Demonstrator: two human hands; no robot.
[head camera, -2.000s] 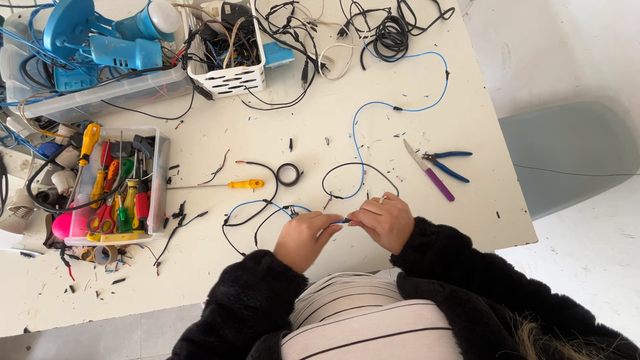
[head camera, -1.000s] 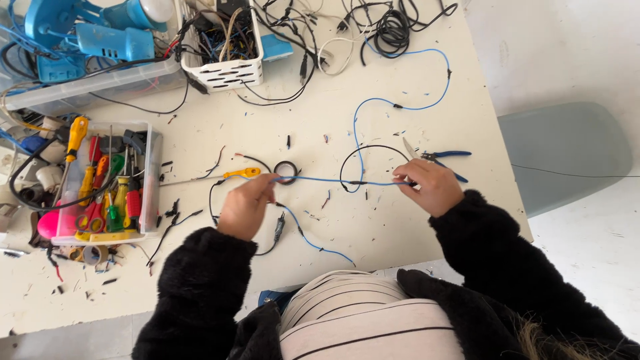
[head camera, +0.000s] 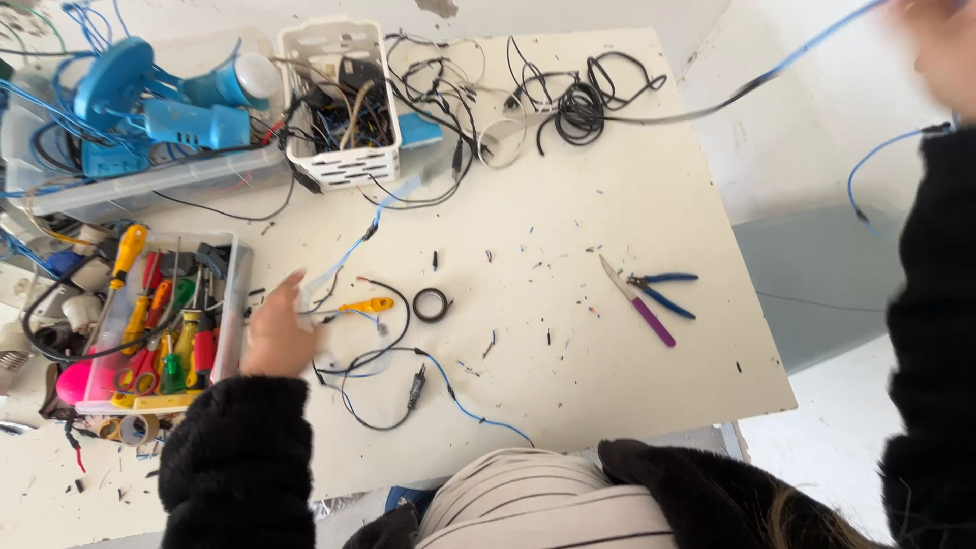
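Note:
My right hand (head camera: 934, 57), blurred and cut off by the frame at the upper right, is raised past the table's edge with a blue and black cable (head camera: 801, 52) stretched from it. My left hand (head camera: 282, 332) is over the table beside the tool box; a blurred blue cable (head camera: 347, 255) runs up from its fingers, and whether they grip it is unclear. Right of that hand lie a yellow-handled screwdriver (head camera: 370, 306), a roll of black tape (head camera: 431, 305) and a cable with a black plug (head camera: 417, 386). A purple-handled knife (head camera: 653, 322) rests beside blue-handled cutters (head camera: 667, 293).
At left stands a clear plastic box of screwdrivers and scissors (head camera: 236, 305). Behind it are a clear bin (head camera: 175, 171) with blue lamps and a white basket (head camera: 343, 168) of cables. A coiled black cable (head camera: 579, 110) lies at the back. Wire scraps dot the table (head camera: 610, 381).
My right hand has moved far up and right, past the table's edge, drawing cable with it. My left hand, near the middle beside the other at first, is now by the tool box.

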